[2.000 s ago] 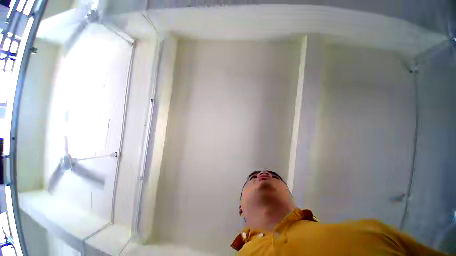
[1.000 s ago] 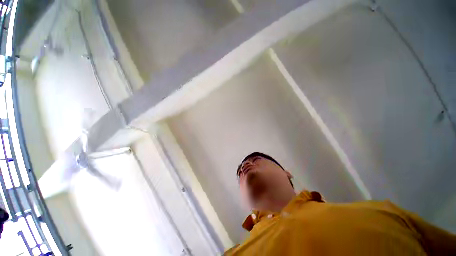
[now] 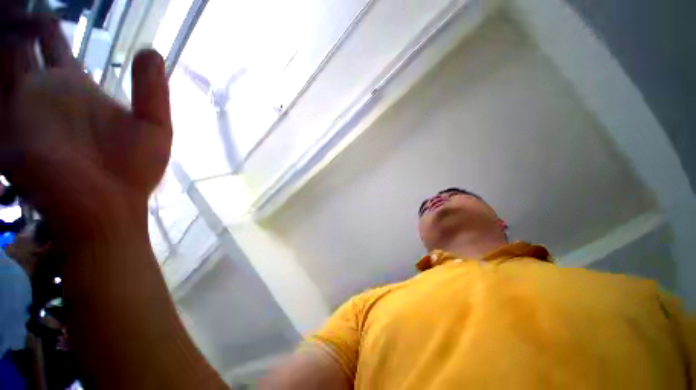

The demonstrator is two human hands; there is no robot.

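Note:
A bare raised hand (image 3: 95,133) is large and blurred at the left edge. Its thumb stands apart, and its other fingers are dark and partly cut off, so I cannot tell whether they touch anything. Its forearm runs down to the bottom edge, beside the short yellow sleeve of a person in a yellow polo shirt (image 3: 504,327) seen from below. It looks like that person's right hand. Whether this person is the wearer is not shown. No left hand is visible. No held object can be made out.
The camera looks up at a pale ceiling (image 3: 473,145) with beams and a ceiling fan (image 3: 220,95). Behind the forearm at the lower left are blurred people (image 3: 14,297) and dark shapes. Metal framing shows at the upper left.
The hand and forearm have come into view on the left. The view has tilted and shifted, and the yellow shirt now fills more of the lower right.

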